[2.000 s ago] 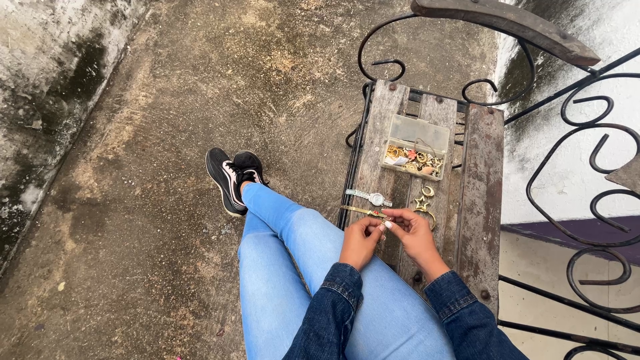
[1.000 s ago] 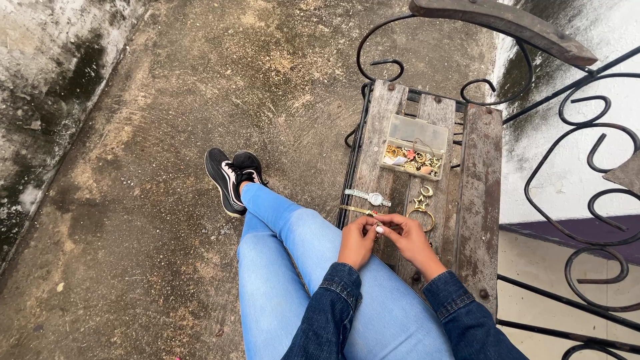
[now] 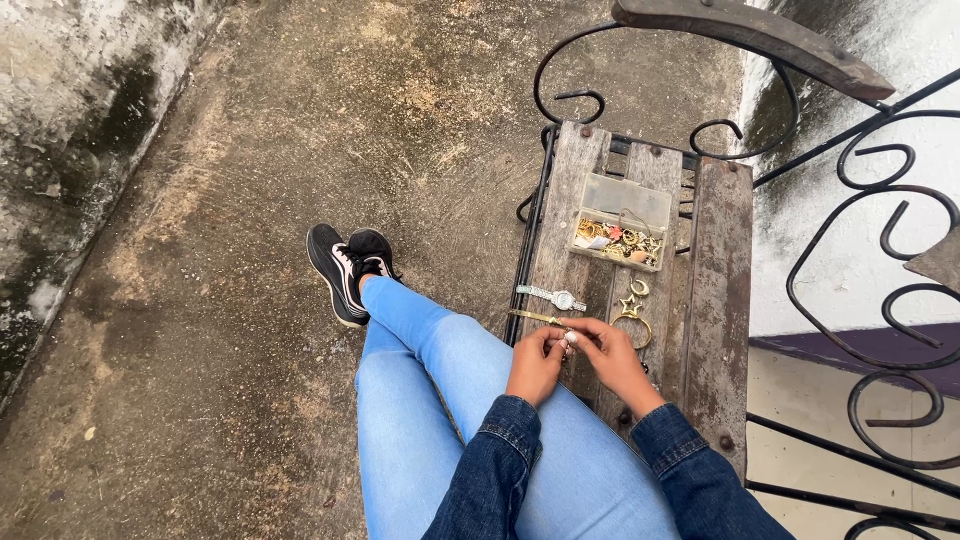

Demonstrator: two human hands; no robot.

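My left hand (image 3: 535, 364) and my right hand (image 3: 609, 358) meet at the fingertips above the wooden bench seat, beside my thigh. Something small seems pinched between them, but the fingers hide what it is. Just beyond the fingertips lies a gold-coloured bracelet or watch band (image 3: 534, 317), and past it a silver-coloured wristwatch (image 3: 564, 300). To the right of these are a gold crescent-shaped piece (image 3: 640, 287), a gold star-shaped piece (image 3: 630, 306) and a gold ring-shaped bangle (image 3: 643, 331), close to my right hand. An open clear plastic box (image 3: 626, 196) holds mixed jewellery.
The bench's worn wooden slats (image 3: 716, 300) have gaps between them. A black scrolled metal frame (image 3: 795, 277) rises on the right, with a wooden armrest (image 3: 757, 37) at the far end. My crossed legs in jeans (image 3: 450, 375) lie left of the seat, over a concrete floor (image 3: 225, 300).
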